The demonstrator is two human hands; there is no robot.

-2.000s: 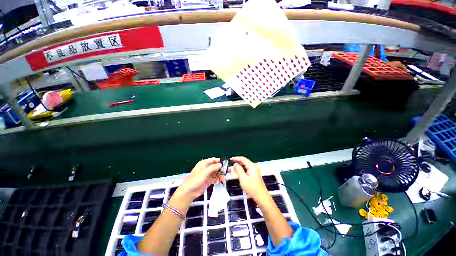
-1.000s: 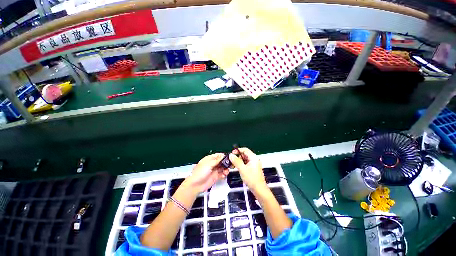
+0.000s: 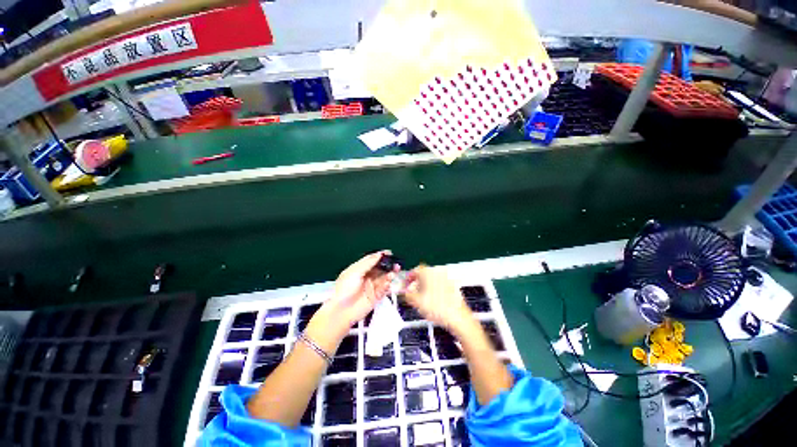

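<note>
My left hand (image 3: 356, 292) holds a small black electronic unit (image 3: 388, 263) in its fingertips, above the far edge of the white blister tray (image 3: 212, 365). A crumpled white wipe (image 3: 382, 326) hangs below my left fingers over the tray. My right hand (image 3: 434, 297) is blurred; its fingertips are close together at the unit and the top of the wipe, and I cannot tell what they grip. Dark glossy parts (image 3: 379, 384) fill many tray pockets.
A black foam tray (image 3: 79, 375) at the left holds one small unit (image 3: 140, 371). Small units (image 3: 158, 278) lie on the dark green conveyor (image 3: 288, 231). At the right are a black fan (image 3: 684, 272), a grey bottle (image 3: 631, 314), cables and a power strip (image 3: 668, 406). A sticker sheet (image 3: 454, 70) hangs ahead.
The units on the conveyor have moved to the right. My fingers have shifted around the black unit, and my right hand is now blurred. The view has tilted slightly.
</note>
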